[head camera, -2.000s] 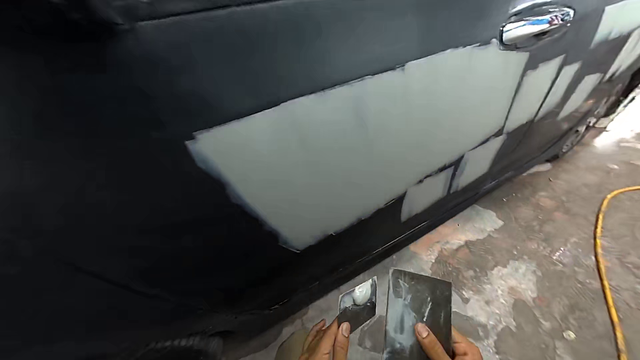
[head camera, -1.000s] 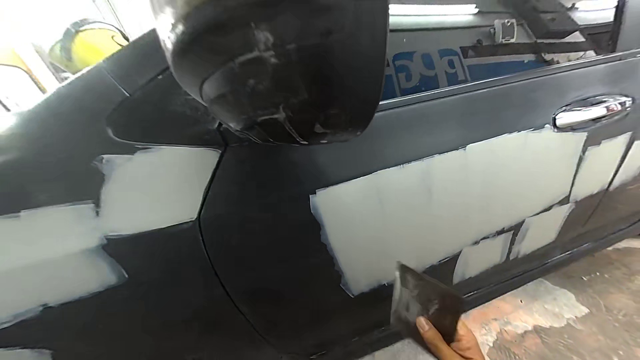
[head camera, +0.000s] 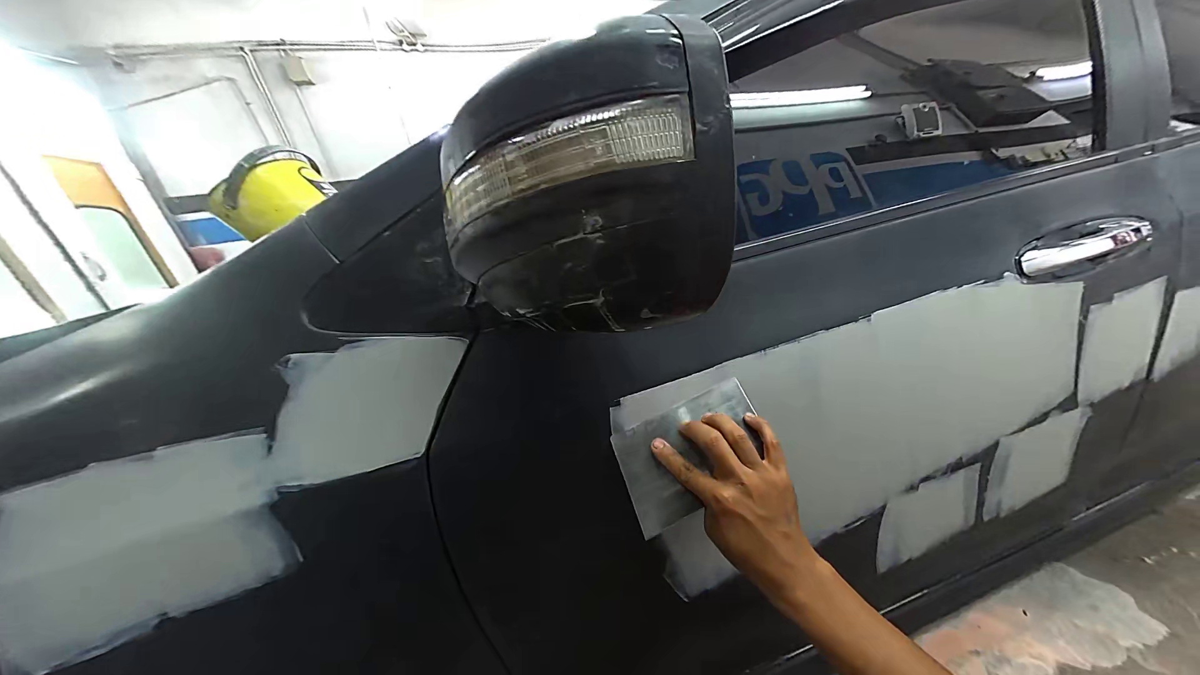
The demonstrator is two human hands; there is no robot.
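Observation:
My right hand [head camera: 750,478] presses a flat, dark grey spreader [head camera: 670,478] against the front door of a dark car, fingers spread over its face. The spreader lies tilted across the left end of a large pale grey filler patch [head camera: 919,366]. Below the patch are smaller filler patches [head camera: 1036,459]. More filler covers the front fender [head camera: 141,544], with another patch [head camera: 366,412] beside the door seam. My left hand is out of view.
The wing mirror [head camera: 600,178] juts out above my hand. A chrome door handle [head camera: 1086,247] is at the upper right. Behind the car is a yellow object [head camera: 272,194]. Stained floor [head camera: 1050,619] shows at the lower right.
Two seconds ago both hands were low by the door, each with a flat plate. Now the right hand has its spreader up on the filler; the left hand is gone from view. The view has risen and turned.

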